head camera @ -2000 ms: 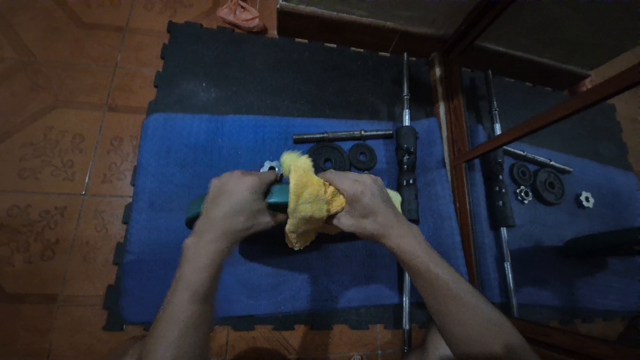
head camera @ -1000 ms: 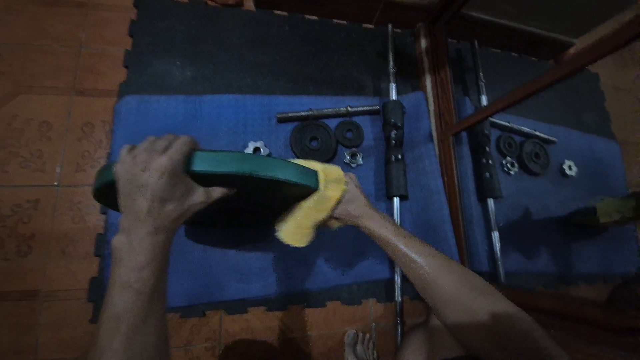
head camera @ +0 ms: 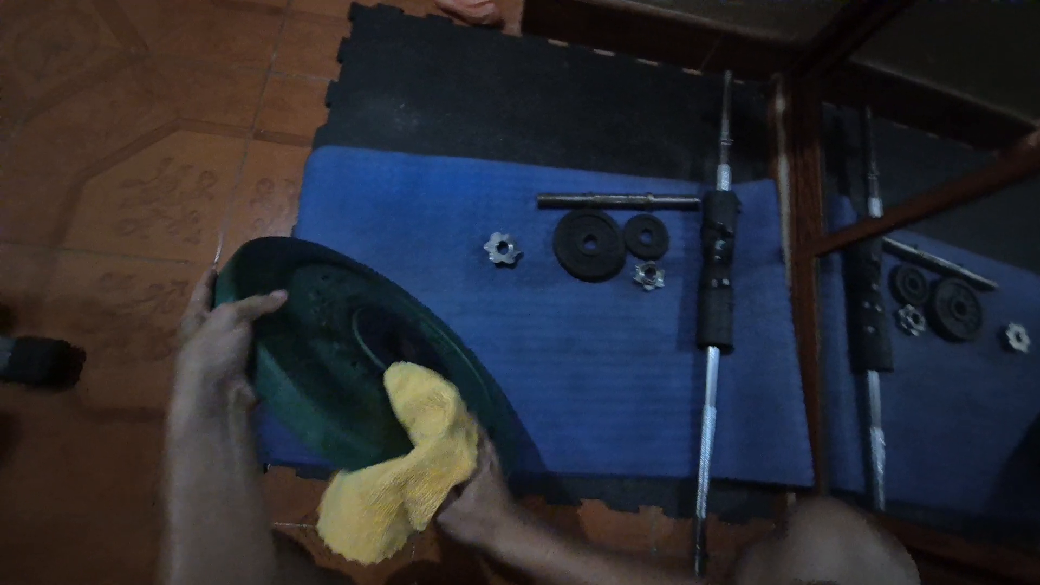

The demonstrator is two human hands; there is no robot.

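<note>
A large green weight plate (head camera: 325, 357) is tilted so that its face shows, at the left over the blue mat. My left hand (head camera: 219, 341) grips its left rim, with a finger lying over the face. My right hand (head camera: 479, 496) holds a yellow cloth (head camera: 414, 463) against the lower right part of the plate, near the centre hole. The cloth partly hides the fingers of that hand and the plate's lower edge.
On the blue mat (head camera: 520, 366) lie a short bar (head camera: 617, 201), two small black plates (head camera: 589, 244) (head camera: 647, 236), two star collars (head camera: 503, 249) (head camera: 649, 275) and a padded barbell (head camera: 718, 268). A mirror (head camera: 959, 390) stands at the right. A dumbbell end (head camera: 41, 361) shows far left.
The green plate has turned from nearly edge-on to show its face. The cloth in my right hand has moved from the plate's right edge onto its face.
</note>
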